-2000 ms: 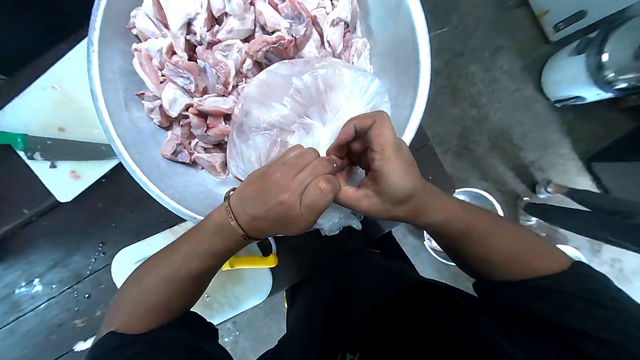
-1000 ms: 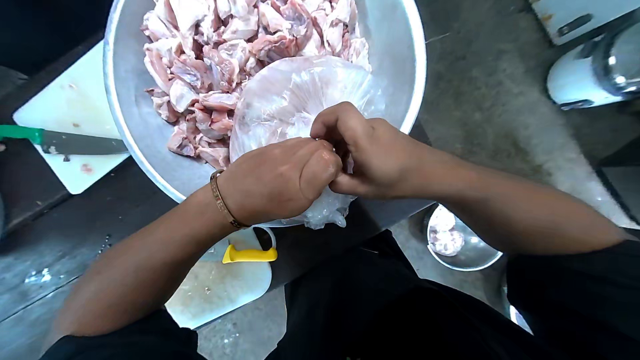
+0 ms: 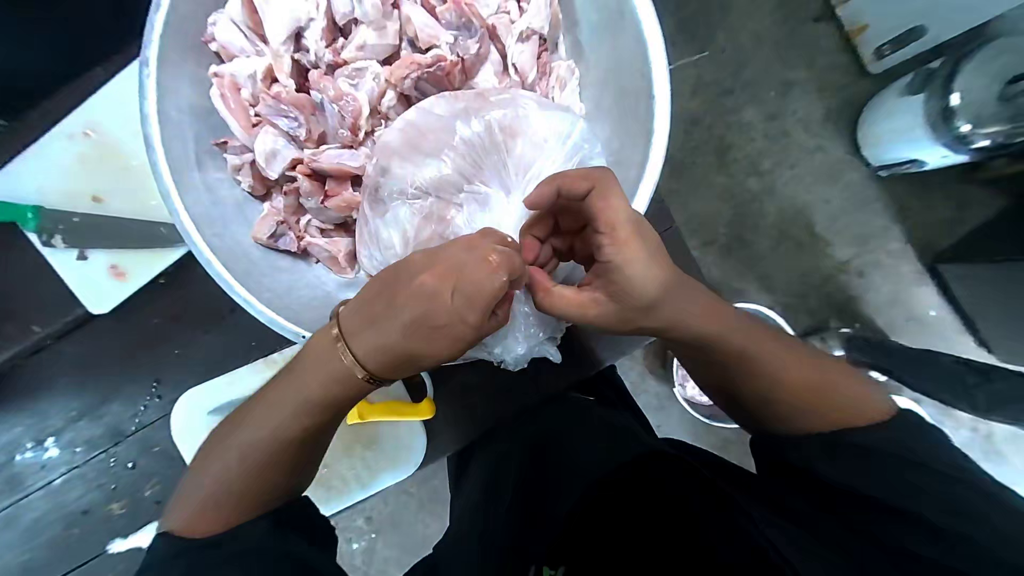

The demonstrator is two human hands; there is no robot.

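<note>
A clear plastic bag (image 3: 472, 168), rounded and full, rests in a large metal basin (image 3: 228, 276) beside a heap of raw chicken pieces (image 3: 344, 96). My left hand (image 3: 440, 296) is closed on the gathered neck of the bag, knuckles up, with a bracelet at its wrist. Against it, my right hand (image 3: 600, 248) has its thumb and fingertips at the same neck, the other fingers curled; whether it pinches the plastic is hidden. The crumpled bag end (image 3: 524, 332) hangs below both hands, over the basin's near rim.
At left a green-handled knife (image 3: 104, 230) lies on a white cutting board (image 3: 88, 168). A yellow handle (image 3: 392, 410) lies on a second cutting board (image 3: 376, 448). On the floor at right stand a metal bowl (image 3: 708, 416) and a white lidded container (image 3: 908, 124). A person's dark-clothed leg (image 3: 936, 380) shows at right.
My right fingers have spread a little from their tighter curl at the bag neck. The other person's leg, seen at right two seconds ago and not one second ago, is in view again.
</note>
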